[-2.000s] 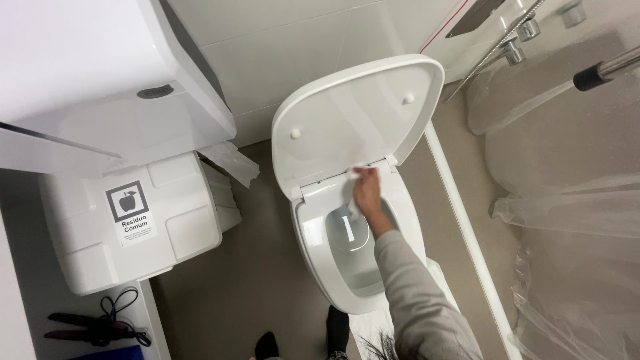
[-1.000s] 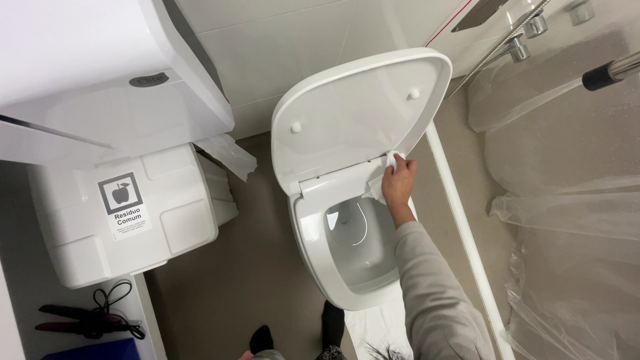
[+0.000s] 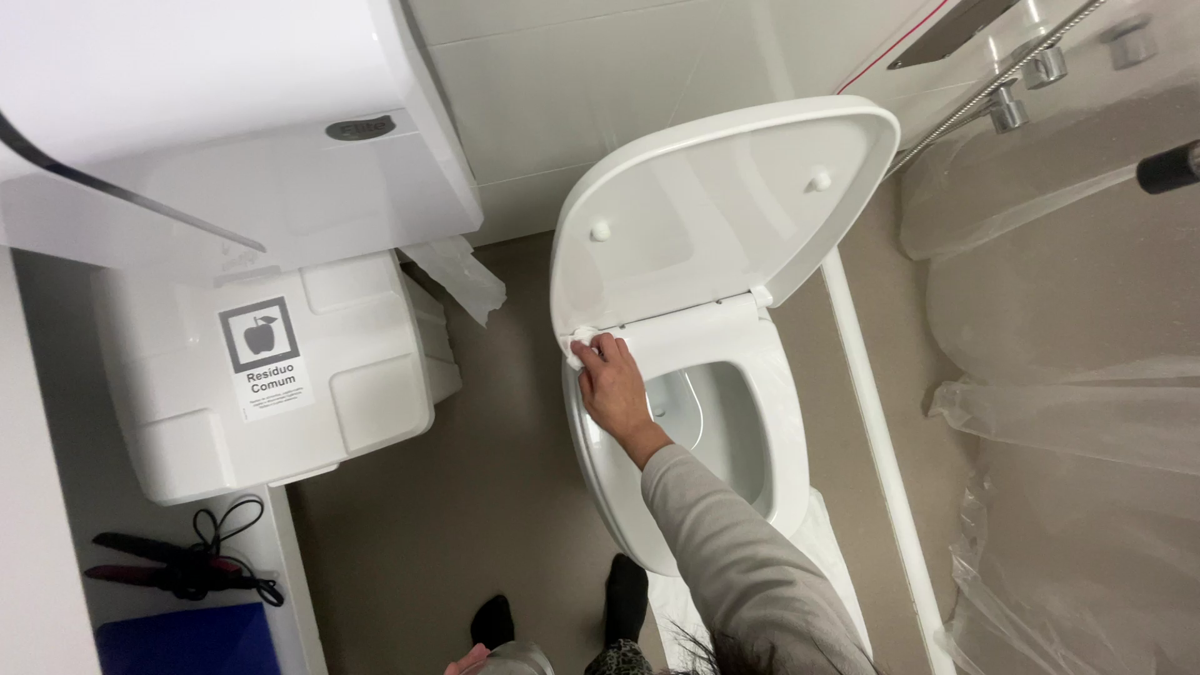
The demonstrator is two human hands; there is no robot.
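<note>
My right hand (image 3: 611, 384) pinches a crumpled piece of white paper (image 3: 583, 345) against the left hinge corner of the white toilet seat (image 3: 689, 336). The raised toilet lid (image 3: 722, 211) leans back behind the hand, its two small bumpers showing. Below the seat's opening lies the toilet bowl (image 3: 727, 422), partly hidden by my wrist. At the bottom edge, what looks like a bit of my left hand (image 3: 466, 660) shows beside a clear, rounded object (image 3: 514, 659); its grip is cut off by the frame.
To the left are a white lidded waste bin (image 3: 375, 403), a paper dispenser (image 3: 281, 178) with paper hanging out (image 3: 466, 278), and a corded hair straightener (image 3: 178, 567) on a shelf. A white floor ledge (image 3: 872, 431) and clear shower curtain (image 3: 1059, 422) are at right. My dark-socked feet (image 3: 625, 595) stand below.
My right hand has moved with the white paper from the middle of the seat's hinge area to the right hinge, then across to the left one. The lid stays raised.
</note>
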